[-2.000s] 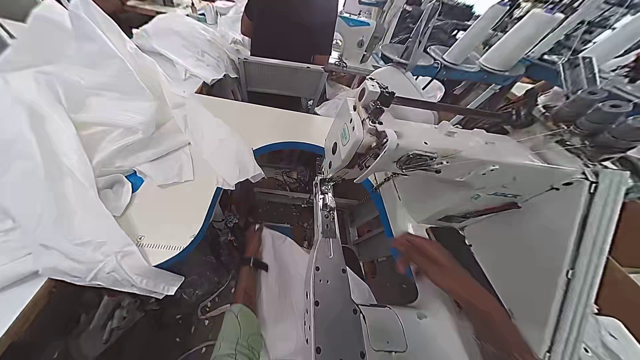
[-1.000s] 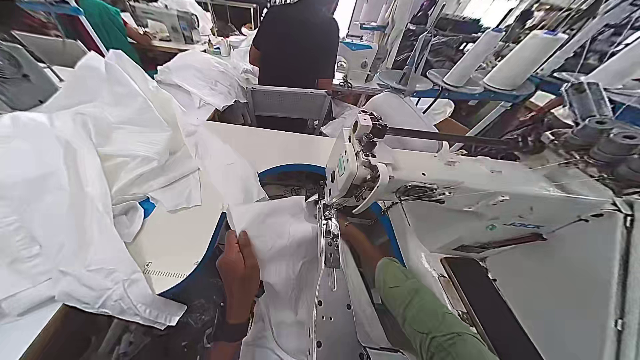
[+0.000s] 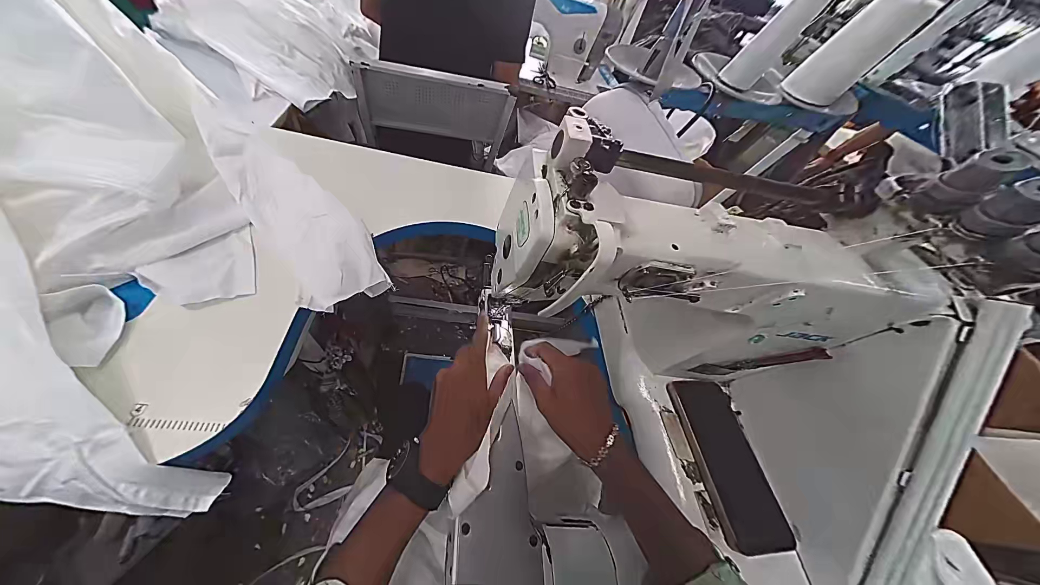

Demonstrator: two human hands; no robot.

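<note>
A Jack industrial sewing machine (image 3: 731, 268) has a narrow metal arm bed (image 3: 508, 504) running toward me. White fabric (image 3: 556, 463) drapes over both sides of this bed. My left hand (image 3: 465, 406), with a dark watch on its wrist, lies along the bed's left side on the fabric, index finger pointing up beside the presser foot (image 3: 498, 325). Just right of the bed, my right hand (image 3: 573, 394), with a bracelet, pinches a fold of the fabric between thumb and fingers. The needle is too small to make out.
More white fabric (image 3: 106, 203) is heaped on the blue-edged table (image 3: 341, 171) at left. A dark phone-like slab (image 3: 731, 467) lies right of the bed. Thread cones (image 3: 861, 49) stand at upper right. A person in a dark top (image 3: 447, 32) is beyond the table, near another sewing machine (image 3: 569, 36).
My left hand has moved up and right to the presser foot. My right hand, behind the bed one second ago, is now on its near right side, holding fabric.
</note>
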